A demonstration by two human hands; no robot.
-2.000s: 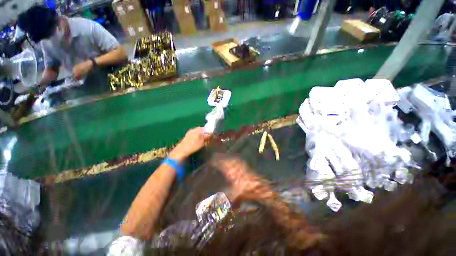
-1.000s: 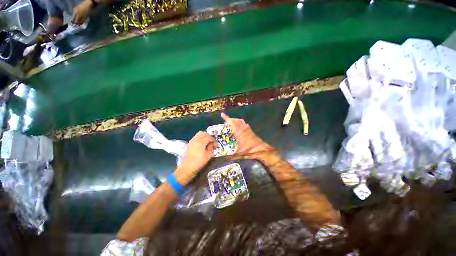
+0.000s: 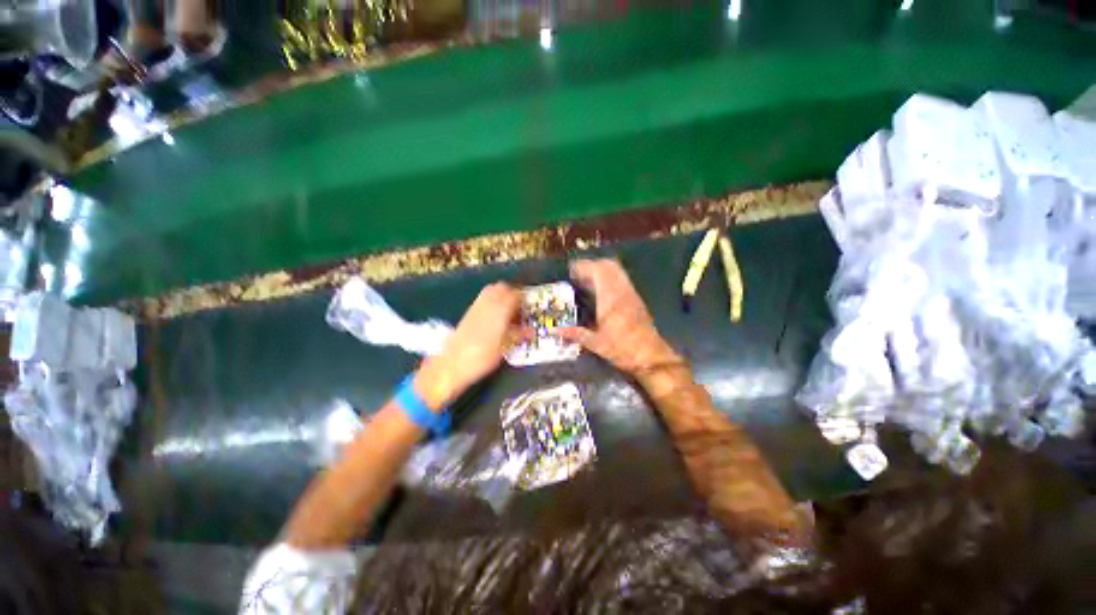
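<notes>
A white open socket housing (image 3: 547,322) with coloured and brassy bits inside lies on the dark bench between my hands. My left hand (image 3: 487,330), below a blue wristband, holds its left side. My right hand (image 3: 613,315) is at its right side, thumb on the lower right edge and fingers raised around a dark gap. A clear bagged cord (image 3: 379,322) lies to the left, its near end behind my left hand. A second open housing (image 3: 549,435) lies nearer my body, with clear plastic at its left.
Pale yellow pliers handles (image 3: 718,274) lie right of my hands. Stacked white units with bagged cords stand at right (image 3: 949,156) and left (image 3: 75,336). Beyond the chipped metal edge (image 3: 481,255) runs the green belt (image 3: 421,156). Brass parts (image 3: 343,30) and a person's hands show at the far left.
Since two seconds ago, the housing has come off the belt to the bench in my hands. In the last second, my right fingers have shifted at its right edge and the view has moved slightly.
</notes>
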